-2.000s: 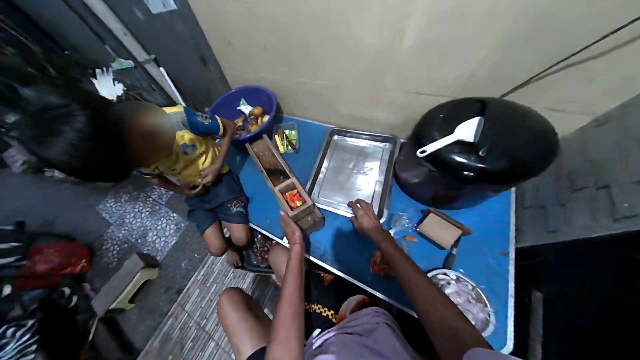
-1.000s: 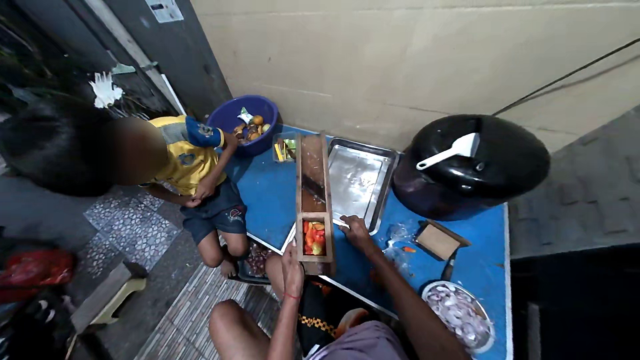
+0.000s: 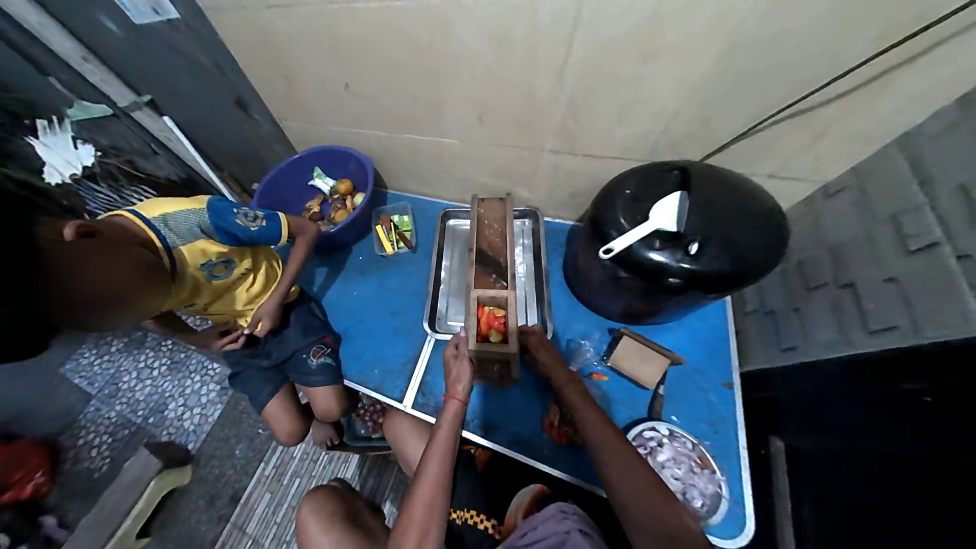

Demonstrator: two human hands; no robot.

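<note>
A long wooden slicer board [image 3: 494, 229] with a dark blade lies lengthwise over a rectangular metal tray [image 3: 450, 267]. Its sliding wooden box [image 3: 473, 320] stands near the end closest to me and holds red, orange and greenish pieces [image 3: 492, 323], apparently peppers or tomatoes. My left hand [image 3: 458, 367] grips the left side of the slicer's near end. At the opposite side, my right hand [image 3: 541, 351] touches the box or board edge; its fingers are partly hidden.
A person [image 3: 229, 274] sits at the left by a purple basin [image 3: 351, 160]. A small plastic container [image 3: 394, 229] stands on the blue table [image 3: 366, 320]. At right are a large black pot [image 3: 686, 244] with a white spatula [image 3: 648, 225], a small wooden-framed board [image 3: 639, 361] and a bowl of sliced onions [image 3: 679, 465].
The slicer has swung from a slant at the tray's left to lie straight over the tray. My right hand has moved from the tray's near edge to the slicer's side.
</note>
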